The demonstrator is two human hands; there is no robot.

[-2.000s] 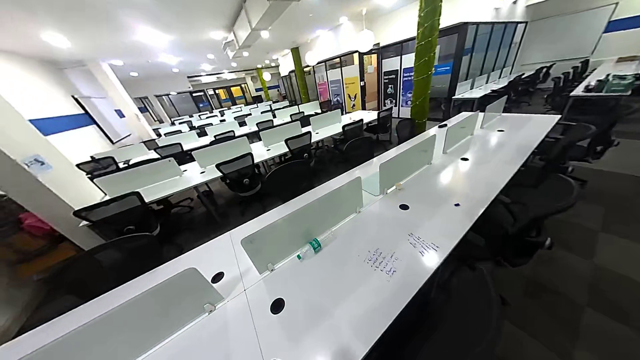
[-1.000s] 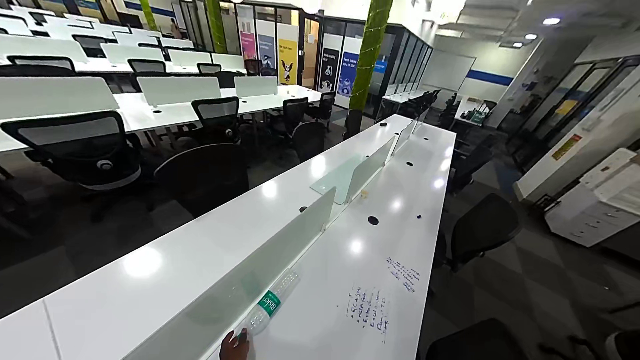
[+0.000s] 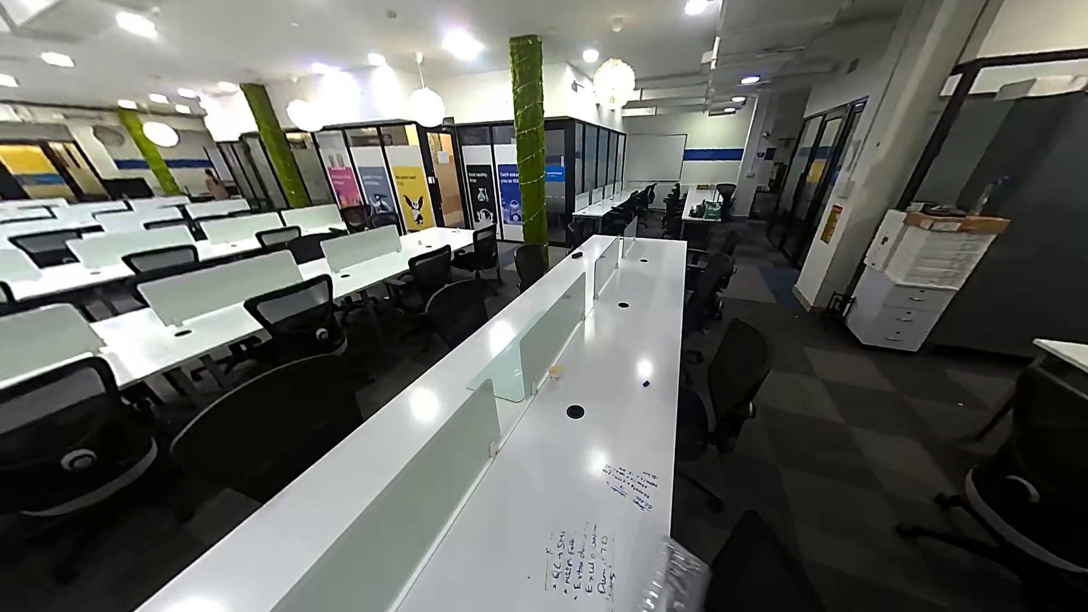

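Neither my left hand nor my right hand is in view. A clear plastic bottle [image 3: 676, 580] shows at the bottom edge of the view, over the right edge of the long white desk [image 3: 518, 527]; its lower part is cut off, and what holds it cannot be seen. Blue handwriting [image 3: 582, 561] marks the desktop to the left of the bottle. A frosted glass divider [image 3: 425, 501] runs along the middle of the desk. Farther along are a black round cable grommet [image 3: 575, 412], a small dark blue object [image 3: 646, 383] and a small yellowish item [image 3: 557, 372] beside the divider.
Black mesh chairs [image 3: 739, 382] line the desk's right side, and others [image 3: 293, 319] stand at the left. A white drawer cabinet [image 3: 901, 310] with stacked items is at the right. A moss-green pillar [image 3: 529, 153] rises behind the desk. A person [image 3: 214, 183] is far off at the left.
A hand was at the cap end of the bottle beside the divider; now the bottle is at the desk's right edge and no hand shows. The view has swung.
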